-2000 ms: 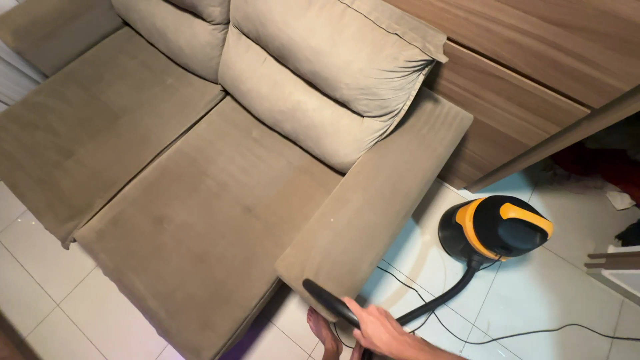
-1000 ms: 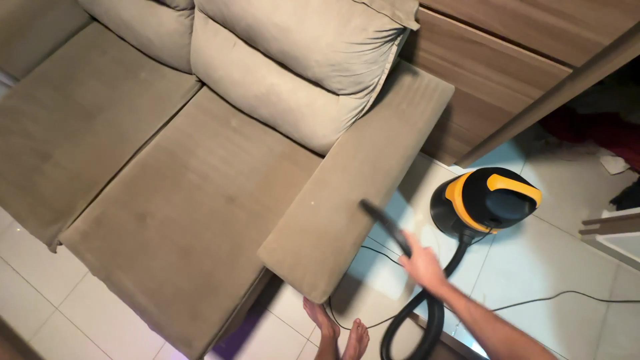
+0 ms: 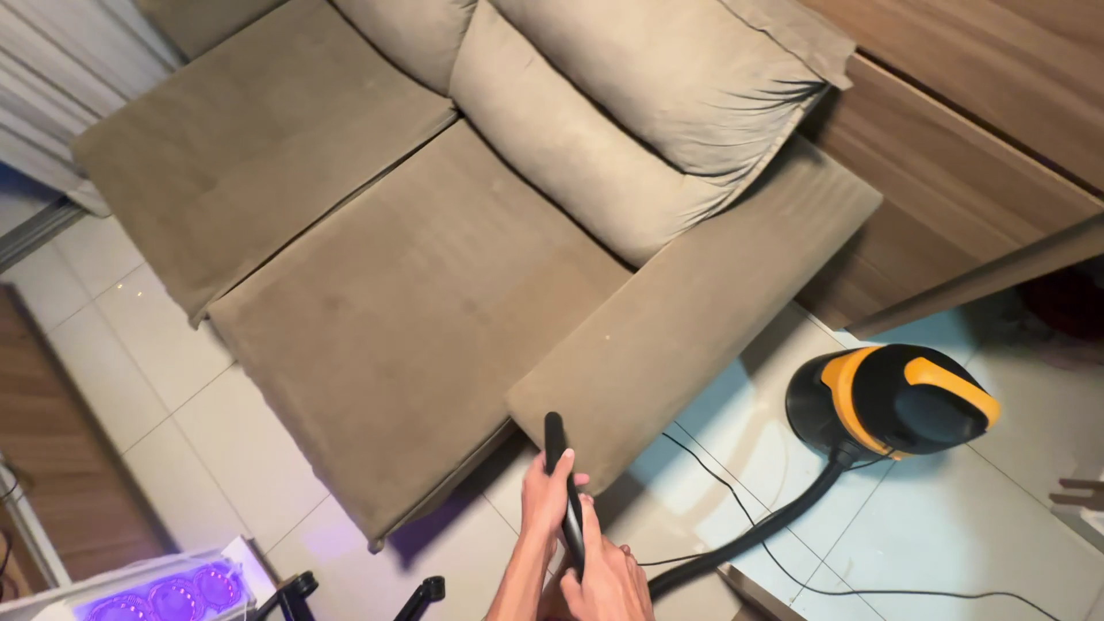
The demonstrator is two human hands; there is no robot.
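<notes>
My left hand (image 3: 547, 498) grips the upper part of a black vacuum cleaner wand (image 3: 571, 517), its thumb laid along the tube. Lower down, my right hand (image 3: 608, 573) is closed around the same wand. The wand's tip lies at the front end of the armrest (image 3: 690, 319) of a beige fabric sofa (image 3: 414, 319); whether it touches the fabric cannot be told. A black hose (image 3: 750, 539) runs from beside my right hand to a black and orange canister vacuum cleaner (image 3: 893, 401) on the floor.
A thin black cable (image 3: 914, 592) crosses the tiled floor (image 3: 233, 440). Wood-panelled furniture (image 3: 940, 190) stands behind the armrest. At bottom left are a computer case with lit purple fans (image 3: 172, 599) and black chair-base legs (image 3: 423, 597). A pale curtain (image 3: 78, 86) hangs at upper left.
The wand has moved from above the armrest's outer side to its front end. My left hand, not in view before, is now on the wand. The view has shifted toward the left.
</notes>
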